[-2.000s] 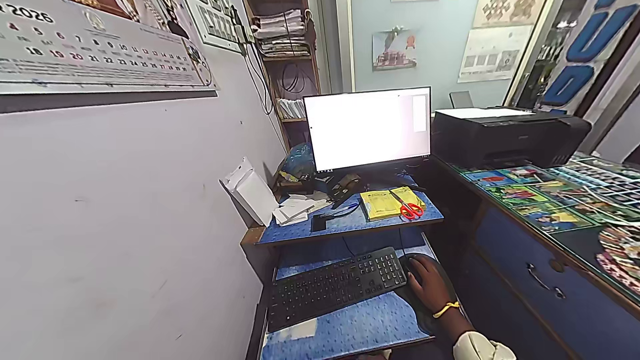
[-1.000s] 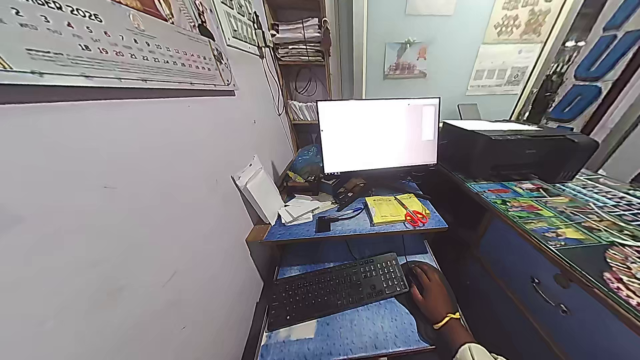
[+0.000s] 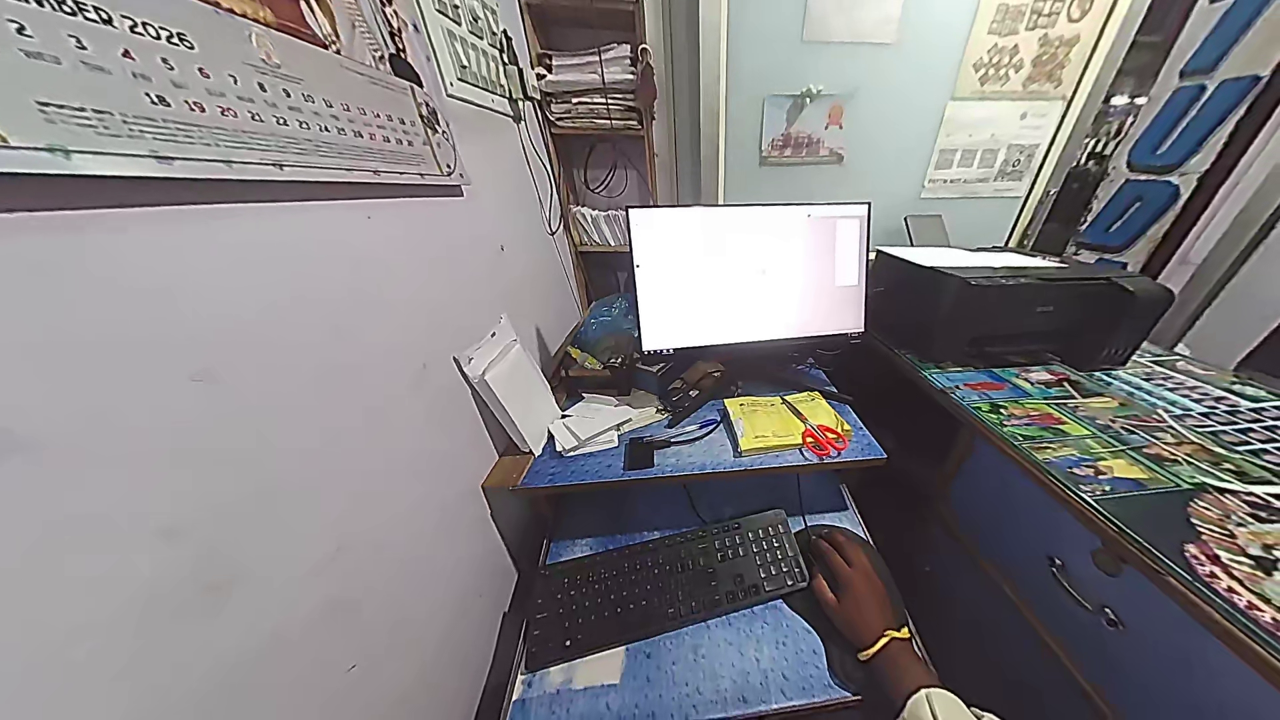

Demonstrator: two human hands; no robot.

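My right hand (image 3: 852, 590), with a yellow band at the wrist, rests over a dark computer mouse (image 3: 812, 545) on a black mouse pad (image 3: 835, 655). Most of the mouse is hidden under my fingers. Left of it a black keyboard (image 3: 665, 590) lies on the blue pull-out tray (image 3: 720, 660). Above stands a lit monitor (image 3: 750, 275) with a mostly white screen. Red-handled scissors (image 3: 824, 440) lie on a yellow pad (image 3: 768, 424) on the upper desk shelf. My left hand is not in view.
A black printer (image 3: 1020, 310) stands on the right-hand counter (image 3: 1080, 385), which has photos under its top. White papers (image 3: 590, 425) and a white box (image 3: 510, 385) are at the shelf's left, beside the wall (image 3: 250, 450). A small black device (image 3: 639, 454) with a cable lies near them.
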